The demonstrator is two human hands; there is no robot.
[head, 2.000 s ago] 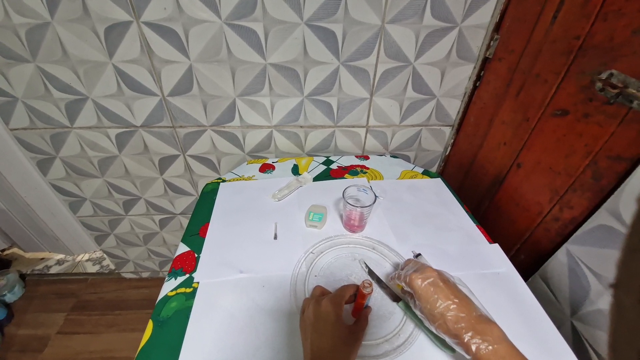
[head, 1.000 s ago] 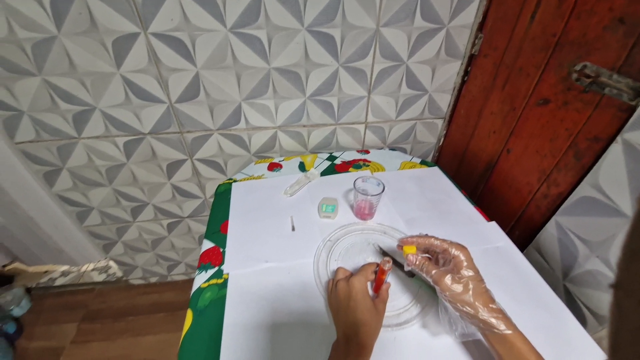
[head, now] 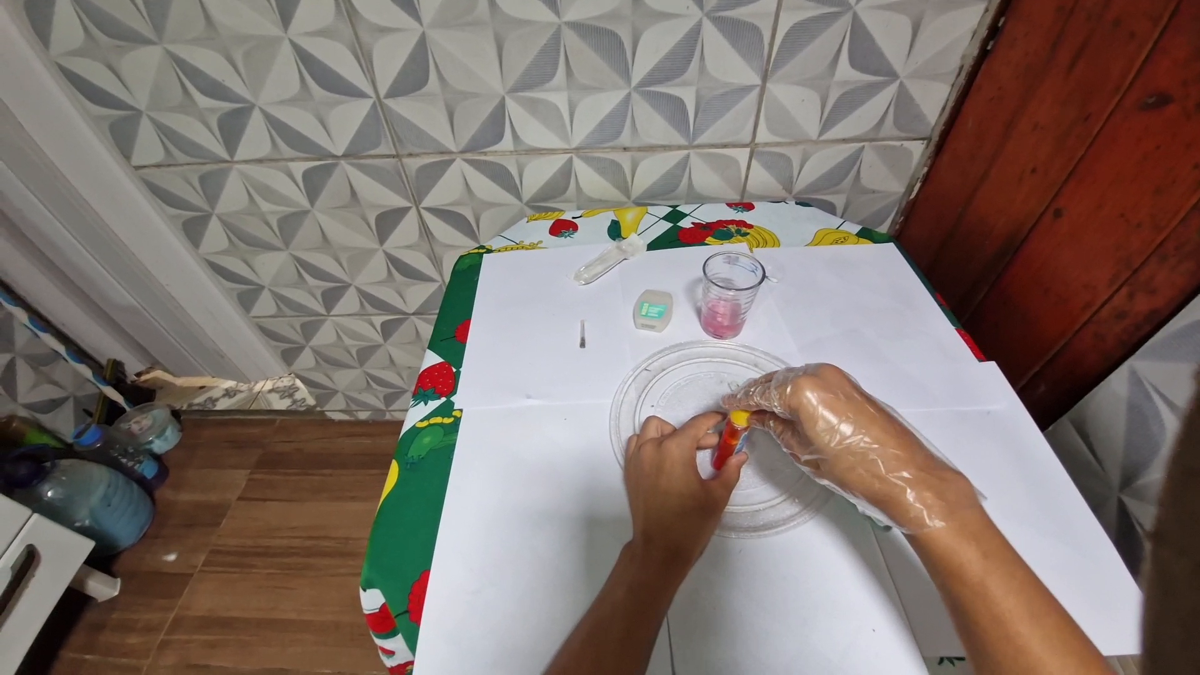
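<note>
My bare left hand [head: 680, 478] holds a small red tube [head: 726, 446] upright above a round clear glass plate [head: 647, 384]. On the tube's top is a yellow cap [head: 740, 418], and the fingertips of my right hand [head: 825, 422], in a clear plastic glove, are at it. Whether a knife is still under the right hand cannot be told. Behind the plate stands a drinking glass [head: 724, 314] with pink liquid. Left of it are a small box of dental floss or similar [head: 652, 310] and a thin small metal-like piece [head: 582, 334].
White paper sheets [head: 534, 487] cover the table over a fruit-patterned cloth [head: 405, 506]. A clear plastic item [head: 607, 261] lies near the back edge. The tiled wall [head: 562, 94] is behind, a red wooden door [head: 1059, 187] at right, bottles [head: 94, 506] on the floor at left.
The yellow cap, held in my right fingers away from the tube one second ago, is now at the tube's top. My left hand keeps hold of the tube.
</note>
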